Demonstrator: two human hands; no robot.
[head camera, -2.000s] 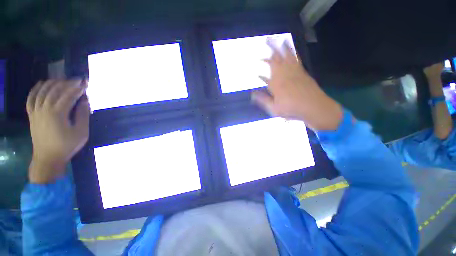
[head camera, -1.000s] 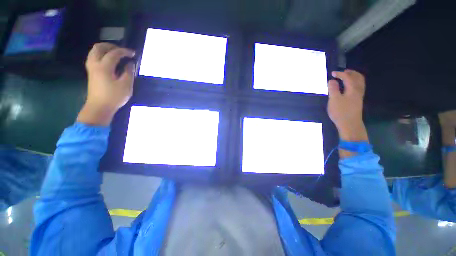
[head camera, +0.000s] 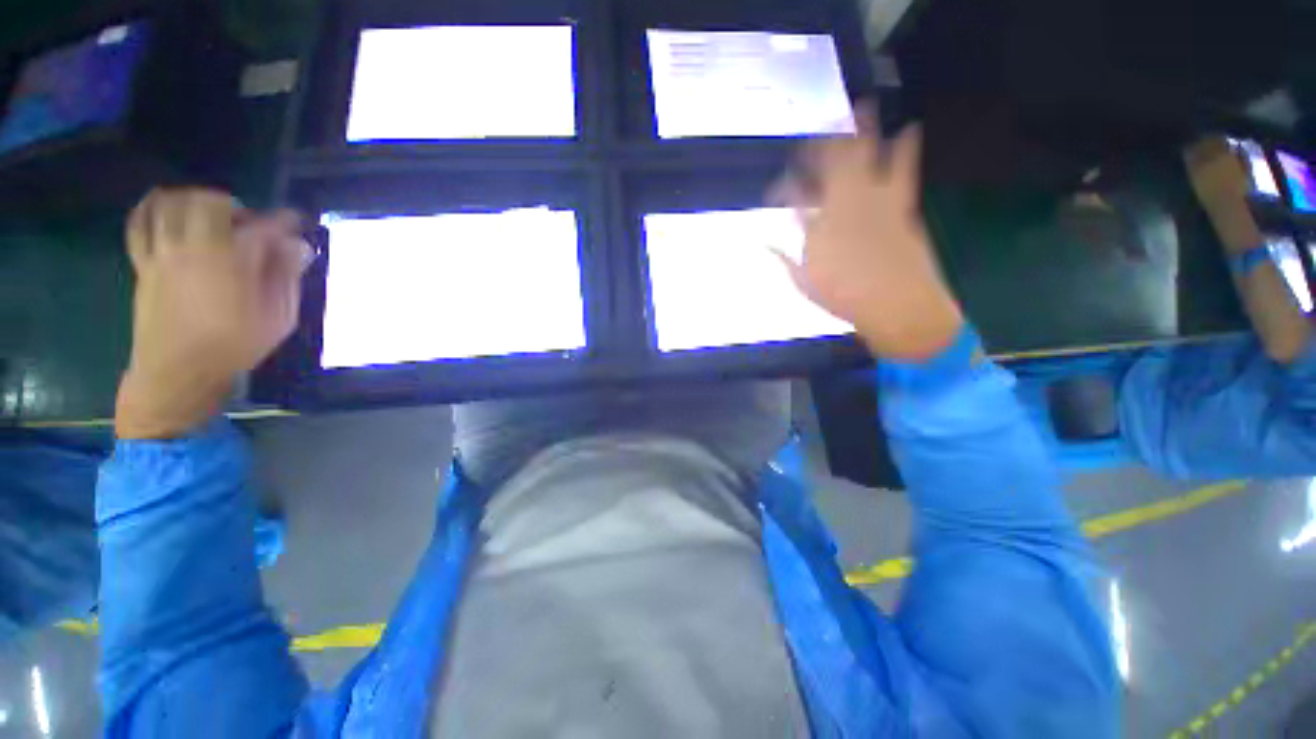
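A black foam tray (head camera: 599, 378) holds four lit tablets in two rows. The upper left (head camera: 462, 82), lower left (head camera: 450, 289) and lower right (head camera: 722, 282) screens are white. The upper right screen (head camera: 751, 84) is pale with faint lines and a purple tint. My left hand (head camera: 209, 303), slightly blurred, has curled fingers gripping the tray's left edge. My right hand (head camera: 873, 238), blurred, is open with fingers spread over the right side of the lower right tablet, hiding part of it; contact cannot be told.
Another tablet (head camera: 72, 87) with a blue-purple screen lies at the far left. A small pale label (head camera: 269, 78) is beside the tray. At the right, another person's arm (head camera: 1241, 217) reaches to lit screens. A blue stool (head camera: 1075, 419) is below the bench edge.
My right hand has left the tray's right edge and moved over the lower right tablet, fingers spread. The tray appears higher in view. The upper right screen now shows faint lines.
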